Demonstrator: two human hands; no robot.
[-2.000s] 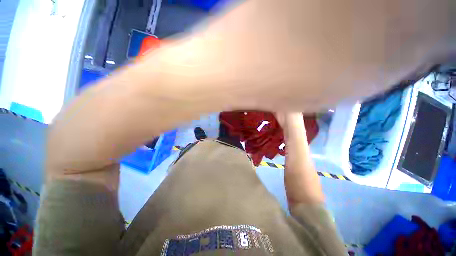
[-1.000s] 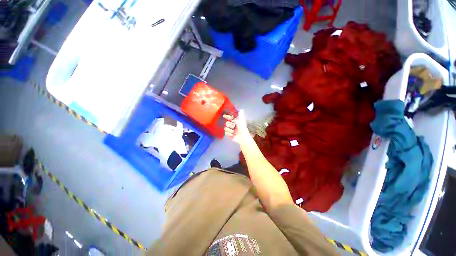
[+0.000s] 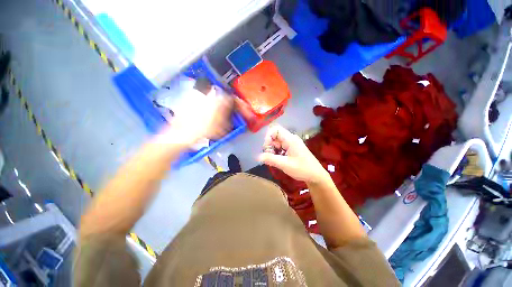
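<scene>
My left hand point(image 3: 210, 115) is blurred and lies over the blue crate point(image 3: 135, 95) of white and dark pieces; whether it holds anything cannot be told. My right hand point(image 3: 289, 156) is in front of my body, palm partly up with curled fingers. A small metallic part point(image 3: 271, 149), possibly a bobbin or bobbin case, shows in its fingers; its exact shape is unclear.
A red-orange stool point(image 3: 263, 87) stands beside the crate, near a foot pedal point(image 3: 244, 57). The white table point(image 3: 185, 28) is upper left. Red garments point(image 3: 387, 123) lie on the floor at right, beside the white trough point(image 3: 466, 151) with teal fabric point(image 3: 429, 207).
The view has turned and shifted. My left arm, out of view one second ago, now reaches over the crate. My right hand has moved from over the stool's edge towards my body.
</scene>
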